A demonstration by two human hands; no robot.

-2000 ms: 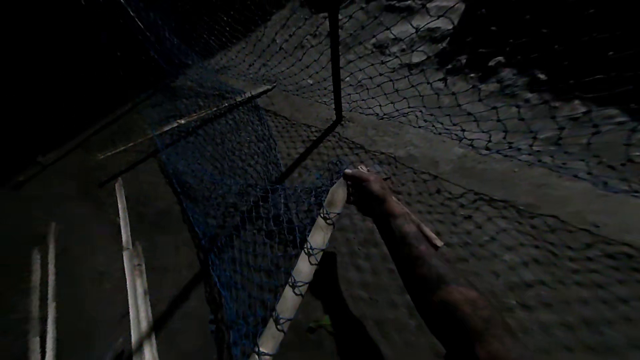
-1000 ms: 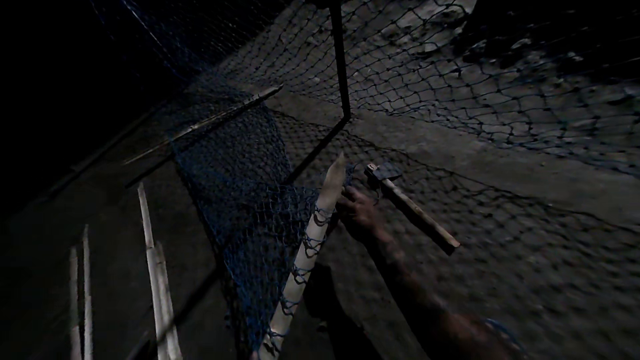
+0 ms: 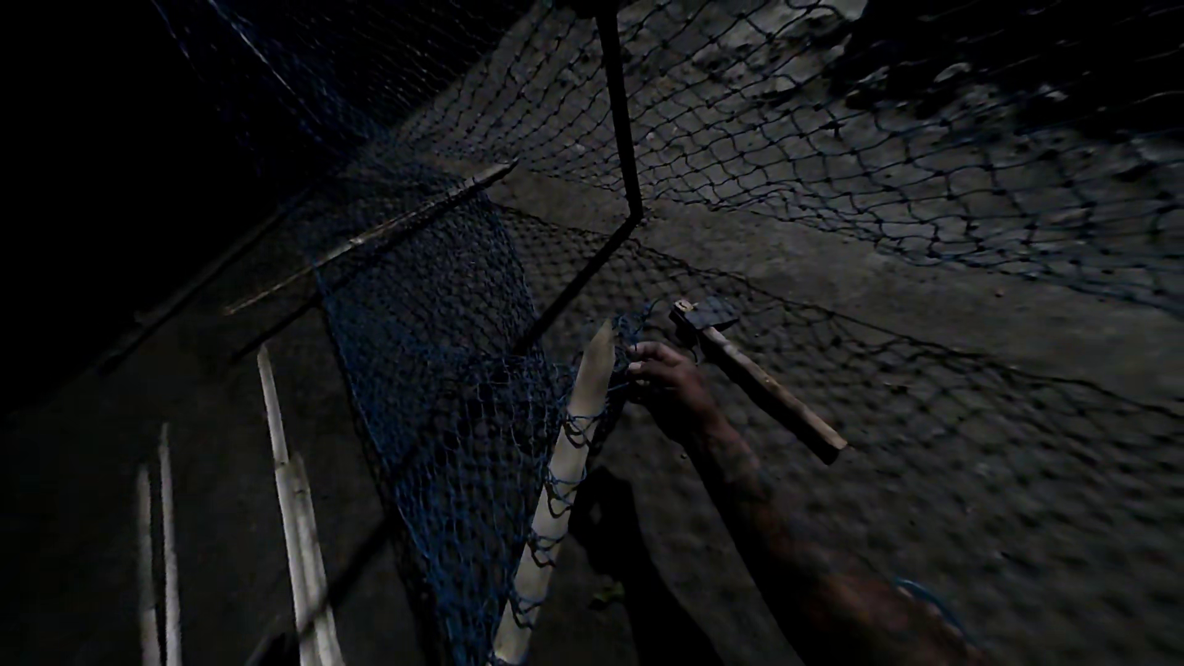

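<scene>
My right hand (image 3: 673,388) is just right of the pointed tip of a pale wooden stake (image 3: 555,499), its fingertips pinching blue netting cord. The stake slants up through the meshes of a blue net (image 3: 425,324), with loops of cord around its length. To the right of my hand, a hammer-like tool or small axe (image 3: 768,384) with a wooden handle and dark metal head lies on the ground. My left hand is out of view.
Long split wooden sticks (image 3: 296,527) are at the lower left, and a thin one (image 3: 370,236) lies across the net farther off. A dark upright pole (image 3: 622,120) stands by the hanging net (image 3: 906,176). Rubble lies at the upper right.
My right hand was at the stake's tip two seconds ago; it has moved off the tip to the netting cord beside it. The hammer-like tool's head, hidden earlier, now shows.
</scene>
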